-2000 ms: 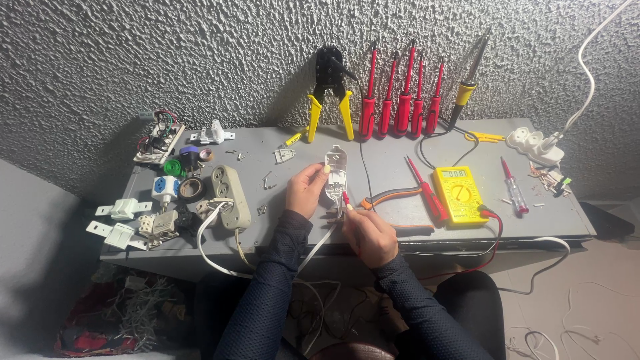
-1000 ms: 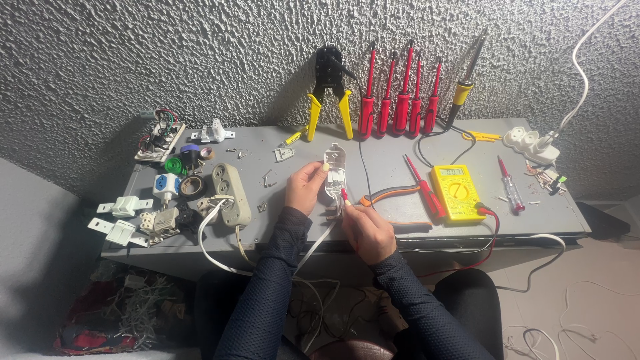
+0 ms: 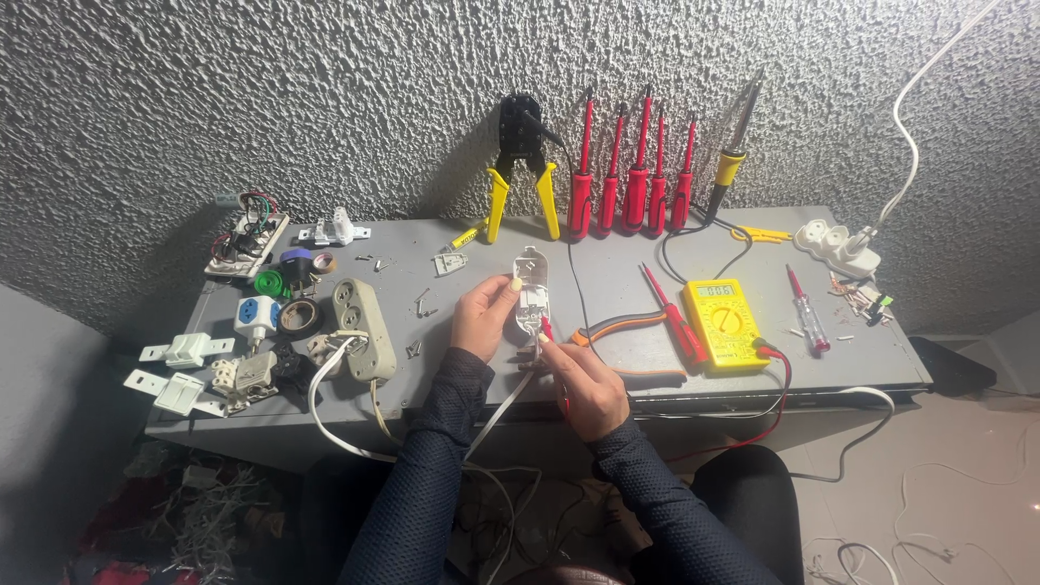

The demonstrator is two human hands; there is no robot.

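Observation:
My left hand (image 3: 483, 317) pinches the left edge of an open white plastic housing (image 3: 532, 280) with inner parts showing, near the table's front middle. Between the fingers of my right hand (image 3: 587, 386) is a red multimeter test probe (image 3: 547, 328), its end at the lower part of the housing. A white cable (image 3: 510, 404) runs down from there. The yellow digital multimeter (image 3: 723, 325) lies to the right, its display lit with digits, a red lead plugged in. Orange-and-black handled pliers (image 3: 621, 325) and a red screwdriver (image 3: 685, 333) lie between my right hand and the meter.
Yellow-handled crimping pliers (image 3: 520, 162), several red screwdrivers (image 3: 634, 199) and a soldering iron (image 3: 729, 166) lean on the wall. A power strip (image 3: 363, 329), tape rolls (image 3: 300, 317) and sockets (image 3: 188, 350) crowd the left. A voltage tester (image 3: 809, 323) and a plugged-in white socket block (image 3: 837, 250) lie right.

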